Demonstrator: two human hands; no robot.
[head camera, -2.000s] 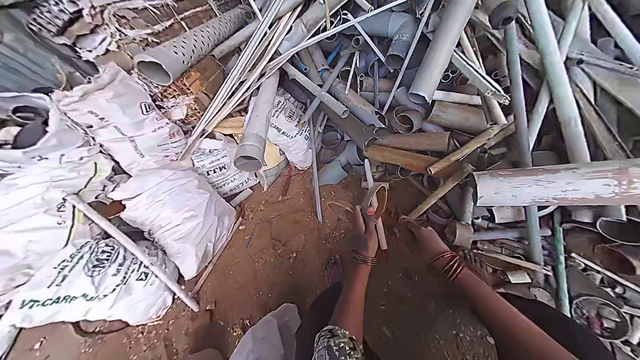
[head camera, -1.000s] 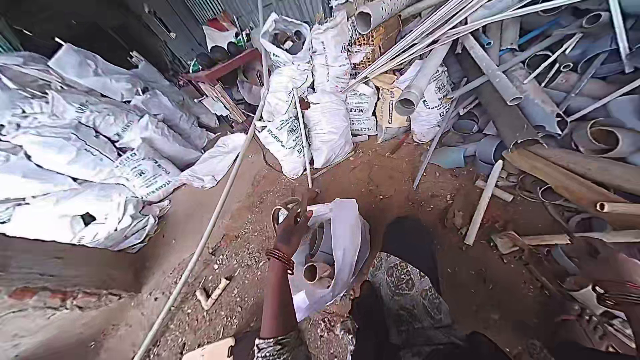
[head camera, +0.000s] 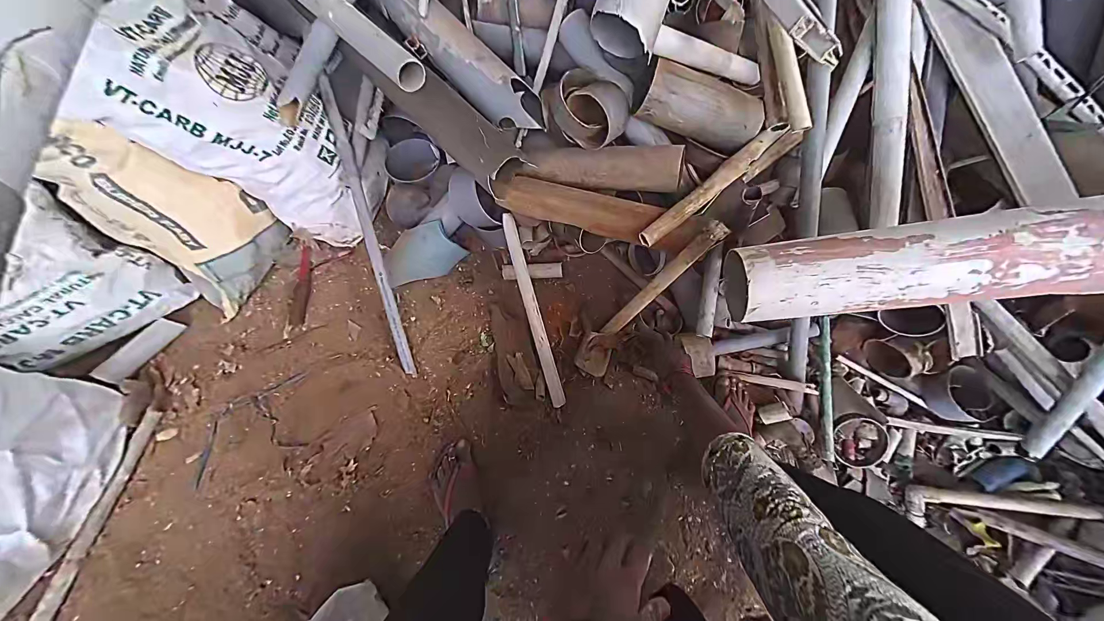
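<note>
My right hand (head camera: 660, 352) reaches down to the ground at the foot of the scrap pile, beside a flat broken piece (head camera: 595, 354) and a long brown split strip (head camera: 664, 276). Its fingers are dark and blurred, so a hold on anything cannot be made out. Low in the view, my left hand (head camera: 604, 573) is blurred, back up with fingers spread, and nothing shows in it. A narrow pale strip (head camera: 535, 315) lies between my feet and the pile. Above it are cut plastic pipes, among them a brown one (head camera: 595, 207) and a curled one (head camera: 588, 108).
A wide pipe with flaking paint (head camera: 914, 259) juts in from the right. Printed white sacks (head camera: 198, 95) and a beige sack (head camera: 164, 203) stand at the upper left. A thin grey strip (head camera: 366, 224) leans beside them. Small scraps (head camera: 862, 431) litter the right side.
The view has swung back from the sacks to the pipe pile. My left hand held a pipe ring over an open white bag a second ago; no ring shows in it now. My right hand reaches to the ground.
</note>
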